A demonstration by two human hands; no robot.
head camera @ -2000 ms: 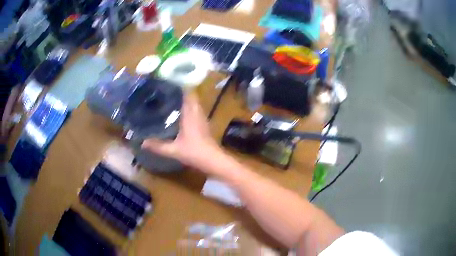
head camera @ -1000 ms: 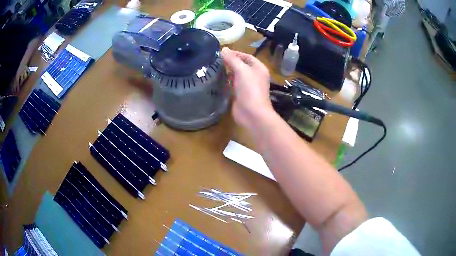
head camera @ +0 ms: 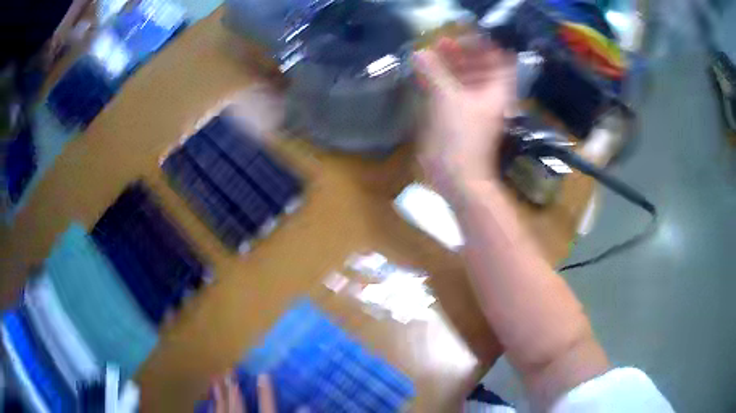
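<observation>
The frame is blurred. My right hand (head camera: 472,89) is at the right side of the round grey machine (head camera: 347,105), fingers partly curled; whether it touches the machine or holds something cannot be told. My left hand (head camera: 242,397) shows only as fingertips at the bottom edge, at the lower left part of the blue solar cell sheet (head camera: 327,363); the rest is cut off, so its grip is unclear. Loose ribbon pieces (head camera: 387,286) lie beyond the sheet. Two dark tabbed cell stacks, a farther one (head camera: 234,181) and a nearer one (head camera: 149,250), lie to the left.
A white piece (head camera: 428,211) lies below my right hand. The soldering iron (head camera: 601,177) sits in its rest at the right, its cord curving over the table edge. Red and yellow rings (head camera: 593,48) are at upper right. A teal mat (head camera: 101,298) is at lower left.
The view has shifted, so the table's things sit higher and more of the blue sheet shows. My left fingertips have come into view at the bottom. My right hand remains beside the machine.
</observation>
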